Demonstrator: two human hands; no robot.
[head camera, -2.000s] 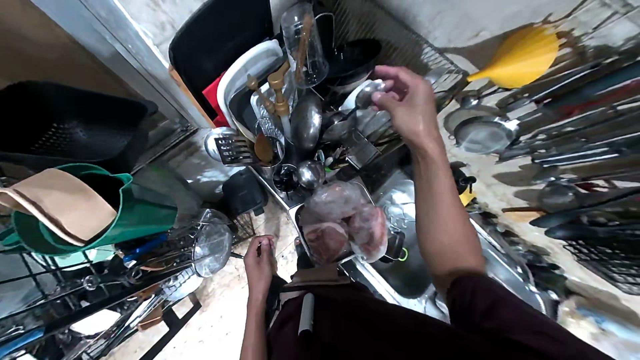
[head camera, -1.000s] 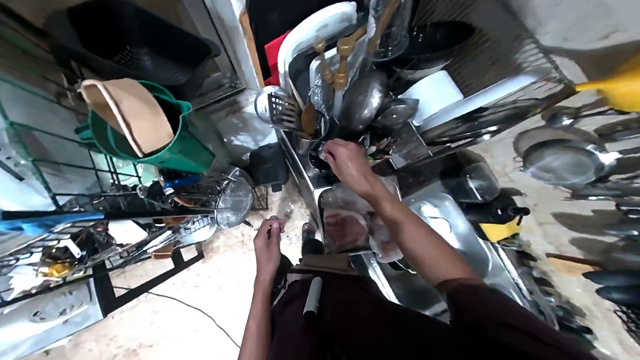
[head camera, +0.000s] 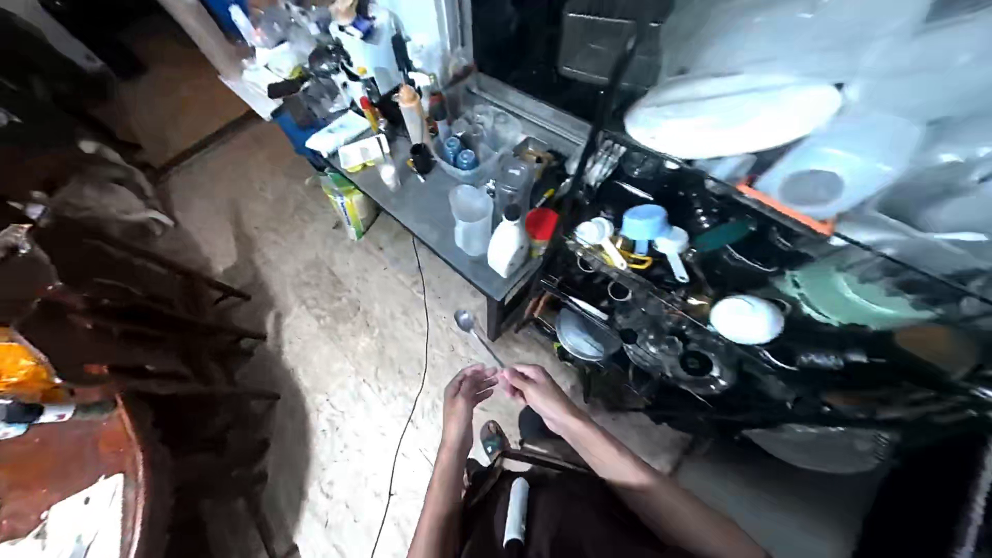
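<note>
A metal spoon (head camera: 466, 322) points up and away from me, its bowl above the floor near the corner of a dark table. My right hand (head camera: 535, 391) pinches the end of its handle. Close beside it on the left, my left hand (head camera: 470, 387) has its fingers curled and apart, with nothing seen in it; whether its fingertips touch the handle I cannot tell. A white spray-type bottle (head camera: 508, 246) and a clear plastic pitcher (head camera: 470, 219) stand on the table beyond the spoon.
A dark dish rack (head camera: 659, 298) with cups, lids and bowls fills the right side. The dark table (head camera: 418, 205) holds bottles and a clear tub. A black cable (head camera: 418, 387) runs along the floor (head camera: 341, 333). At the lower left is a reddish-brown table (head camera: 70, 457), chairs beside it.
The view has swung from the sink and utensils to a table and dish rack. My right hand has left the utensil holder and now holds a spoon; my hands have come close together.
</note>
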